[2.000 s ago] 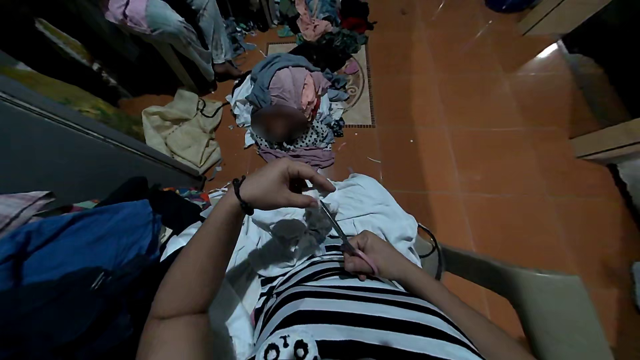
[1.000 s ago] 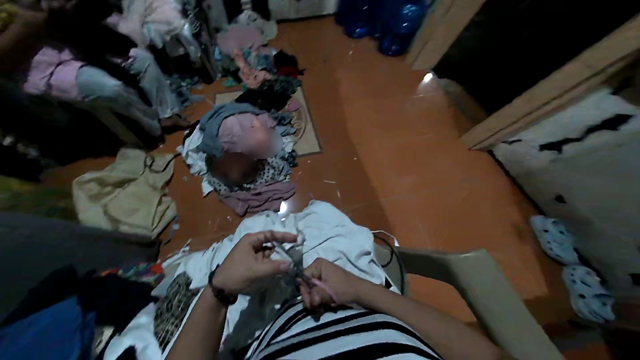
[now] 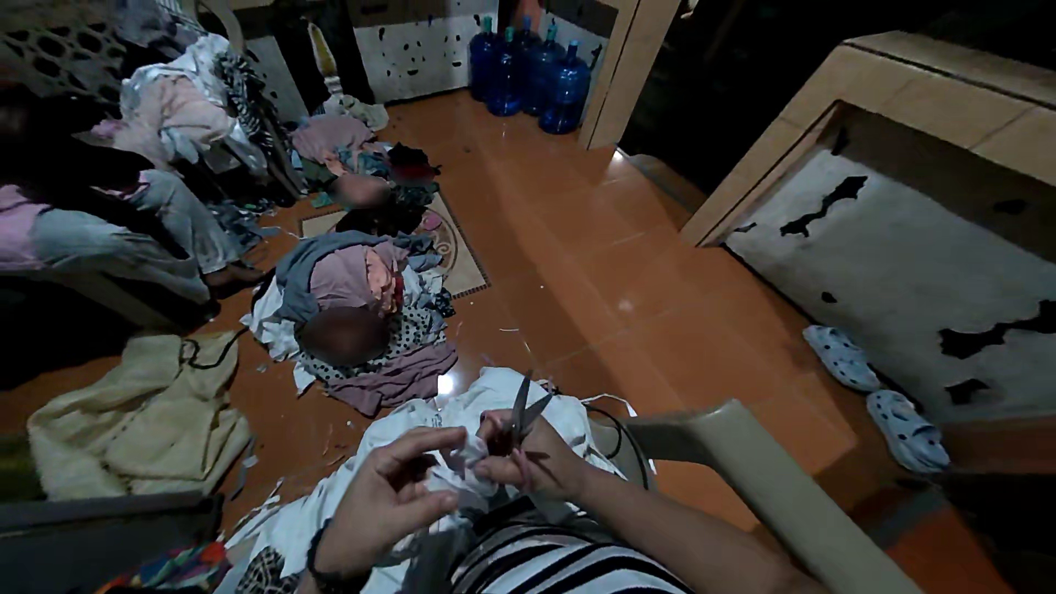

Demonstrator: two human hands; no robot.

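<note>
White cloth (image 3: 379, 450) lies across my lap, over a black-and-white striped garment (image 3: 569, 561). My right hand (image 3: 536, 458) holds a pair of scissors (image 3: 521, 417) with pinkish handles, the blades parted and pointing up and away from me. A bunched piece of the white cloth sits between the two hands, against my right thumb. My left hand (image 3: 400, 495), with a dark band at the wrist, is beside that bunch with its thumb and fingers apart; whether a fingertip touches the cloth I cannot tell.
A plastic chair's armrest (image 3: 775, 478) is at my right. Ahead on the tiled floor lies a heap of clothes (image 3: 355, 289), with a beige cloth sack (image 3: 140, 421) to its left. A seated person (image 3: 124, 247) is at the left. Blue water bottles (image 3: 565, 91) stand far back; clogs (image 3: 907, 429) lie right.
The scissors' blades, earlier at the cloth near my left fingers, now point upward, away from it. My left thumb and fingers have spread. The view has swung to the right.
</note>
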